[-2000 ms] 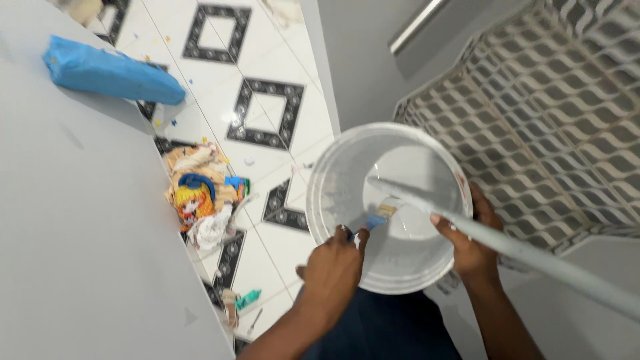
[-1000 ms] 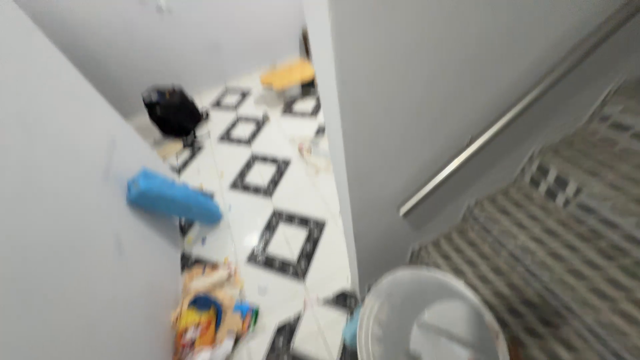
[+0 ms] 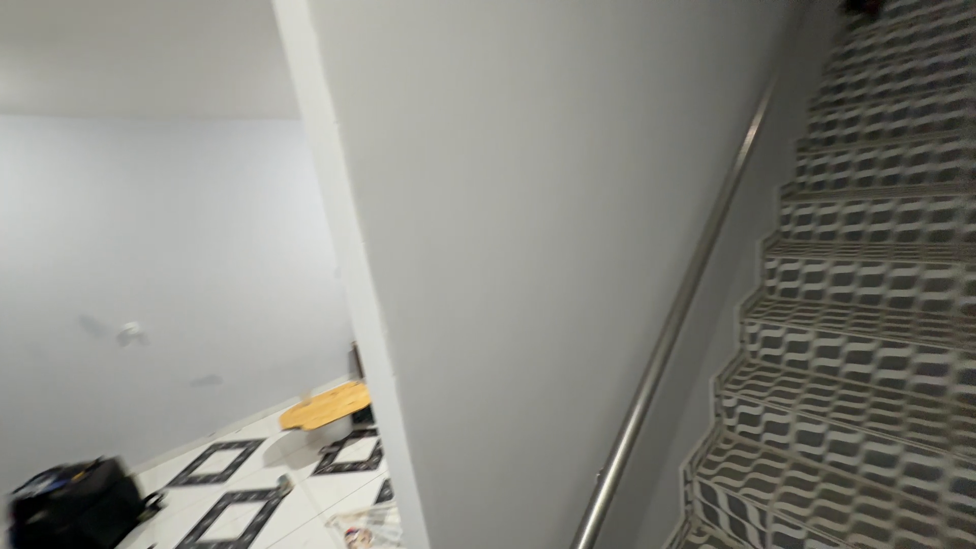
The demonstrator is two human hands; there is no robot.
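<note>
Neither my left hand nor my right hand shows in the head view now, and what they hold is hidden. A grey painted wall (image 3: 518, 252) fills the middle of the view. Along it a metal handrail (image 3: 679, 305) slopes up to the right. Beside the rail a staircase with wave-patterned tiles (image 3: 854, 335) climbs at the right.
Left of the wall's edge lies a white tiled floor with black diamond patterns (image 3: 221, 457). A black bag (image 3: 72, 503) rests at the lower left. A yellow wooden board or tabletop (image 3: 326, 406) is near the far wall. A plastic bag or sheet (image 3: 370, 528) lies near the wall's base.
The view has swung up and away from the white bucket, the paintbrush and both hands seen two seconds ago. The blue object and the cloth pile on the floor have also left view.
</note>
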